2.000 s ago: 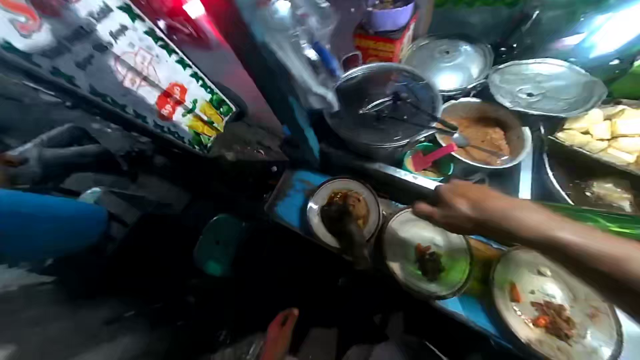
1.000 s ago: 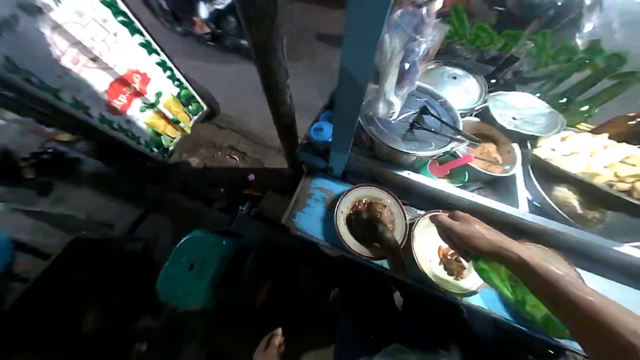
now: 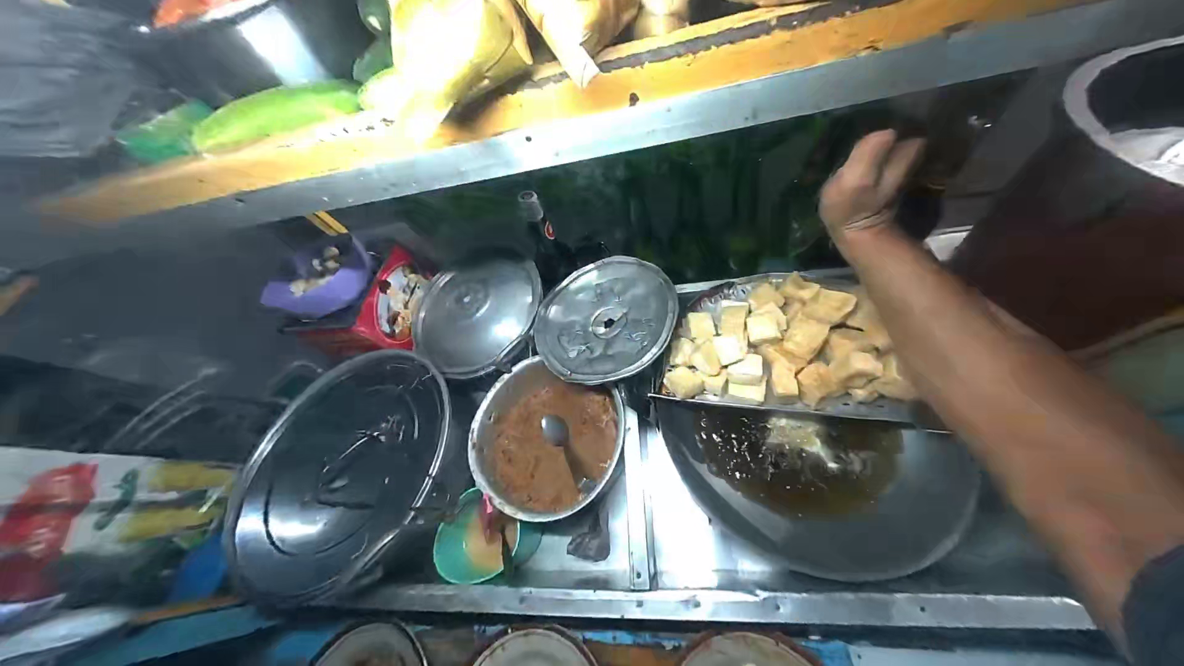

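My right hand [image 3: 865, 180] is raised at the upper right, beyond a metal tray of fried tofu pieces [image 3: 786, 342]. It is blurred; a dark shape lies beside the fingers, and I cannot tell whether they hold anything. My left hand is out of view. Below the tofu, a large wok [image 3: 823, 499] holds dark oil with a pale piece in it. Left of it, a metal pot of brown sauce [image 3: 546, 444] has a ladle in it. A green cup [image 3: 462, 546] with pale brown contents and utensils stands near that pot. Three plates [image 3: 536, 647] show partly at the bottom edge.
A large lidded pot [image 3: 342, 481] stands at the left. Two metal lids [image 3: 606, 319] lie behind the sauce pot, near a dark bottle [image 3: 546, 240]. A wooden shelf [image 3: 721, 69] with wrapped bundles and green produce crosses the top. A large dark container [image 3: 1045, 213] stands at the right.
My right hand has moved from the plates to beyond the tofu tray. The view has swung strongly toward the cooking counter, and the hand over the left plate is no longer seen.
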